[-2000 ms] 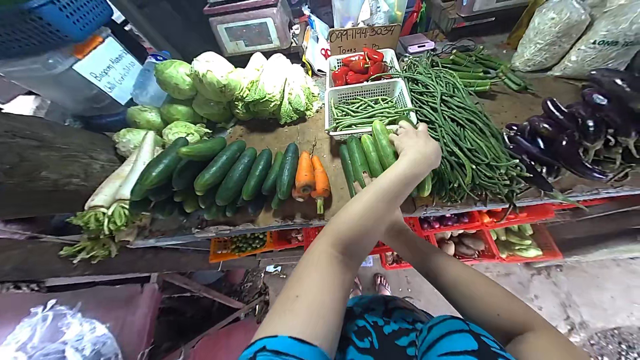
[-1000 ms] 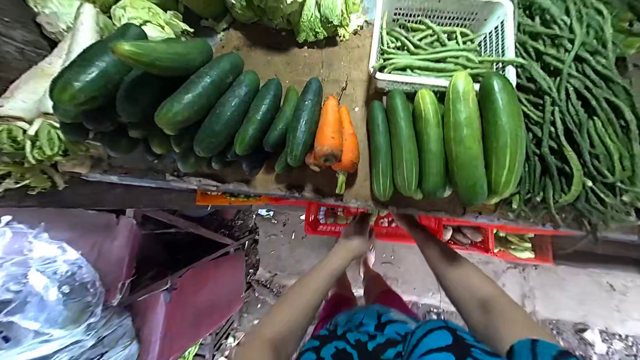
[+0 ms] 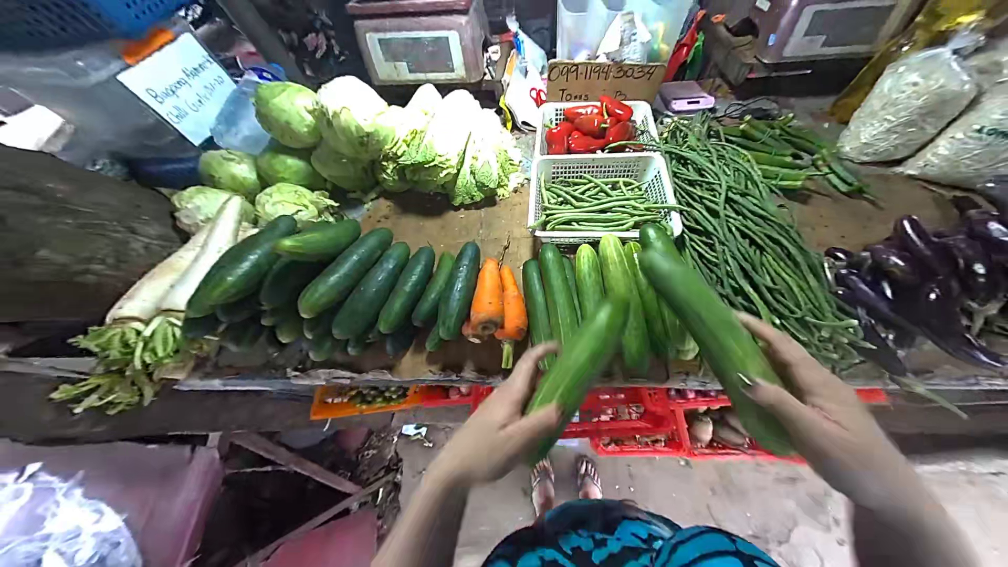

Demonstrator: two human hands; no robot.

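My left hand is closed around a green cucumber, which is tilted up to the right and slightly blurred. A longer cucumber lies in my right hand, leaning up to the left. Both are raised over the table's front edge. Behind them a row of cucumbers lies on the table, with carrots at its left side. Darker green cucumbers are piled left of the carrots. Beyond the row stands a white plastic basket of green beans.
Long beans spread at right, then eggplants. Red peppers fill a rear basket. Cabbages, napa cabbage and white radishes lie at left. Red crates sit below the table edge. Filled plastic bags stand back right.
One second ago both hands were low, below the table edge, and no cucumber showed in them; now each holds one, raised. The view has pulled back.
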